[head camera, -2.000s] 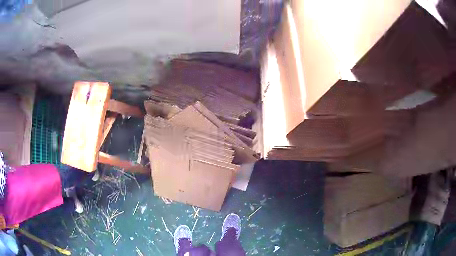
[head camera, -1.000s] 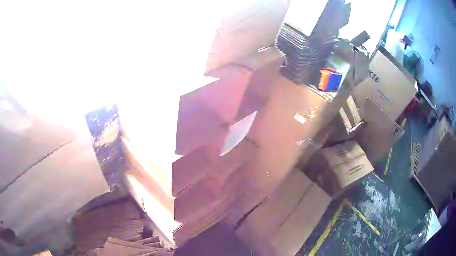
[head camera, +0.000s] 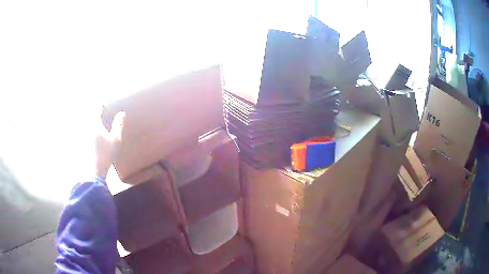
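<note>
A brown cardboard panel (head camera: 169, 120) stands tilted at centre left, above open brown cartons (head camera: 206, 187) with pale rounded cut-outs or flaps. My left hand (head camera: 111, 140), in a blue-purple sleeve, is at the panel's left edge. The thumb lies against its near face and the fingers are lost in glare. My right hand is not in view.
A big brown carton (head camera: 273, 214) stands at the centre, bearing a stack of dark flat cartons (head camera: 249, 128) and an orange and blue object (head camera: 313, 154). A K16 carton (head camera: 447, 126) and small box (head camera: 413, 233) are at right. Strong window glare covers the upper left.
The view has swung up and right from the floor, flat cartons and stool to the carton stacks. My left hand has come into view and taken hold of a cardboard panel.
</note>
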